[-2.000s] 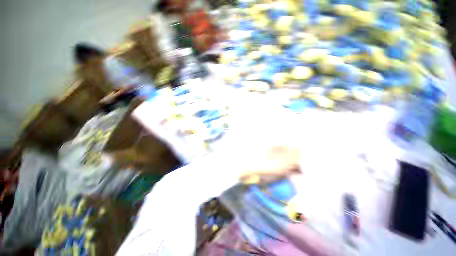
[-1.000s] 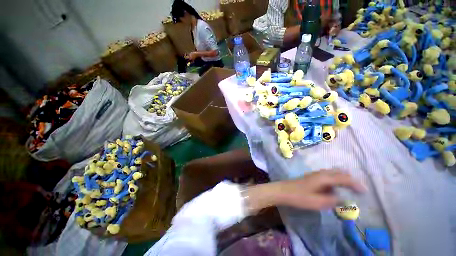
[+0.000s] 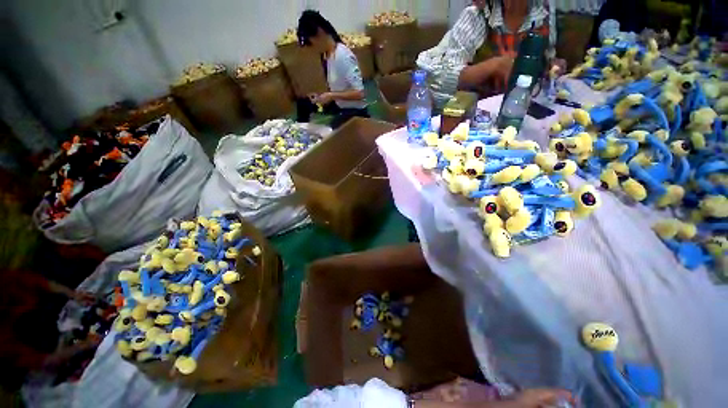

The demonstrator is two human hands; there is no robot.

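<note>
A plush toy [image 3: 600, 337] lies on the striped table cloth at the lower right, its yellow end with dark marks pointing away from me. Its blue body and flat blue tab run down towards the picture's bottom edge. My left hand [image 3: 543, 397] is low at the bottom edge, left of the toy and apart from it. It is cut off and blurred, so its fingers and anything in them cannot be made out. My white left sleeve shows beside it. My right hand is out of the picture.
A toy group [image 3: 511, 187] and a larger toy pile [image 3: 678, 135] lie on the table [image 3: 527, 295]. Bottles [image 3: 419, 107] stand at its far corner. An open box [image 3: 327, 319] with several toys, a full toy box [image 3: 239, 335] and sacks [image 3: 144, 207] stand left. People work beyond.
The view has steadied and shifted left. My left hand has moved from beside the toy's yellow end down to the bottom edge. The open box with toys now shows more fully.
</note>
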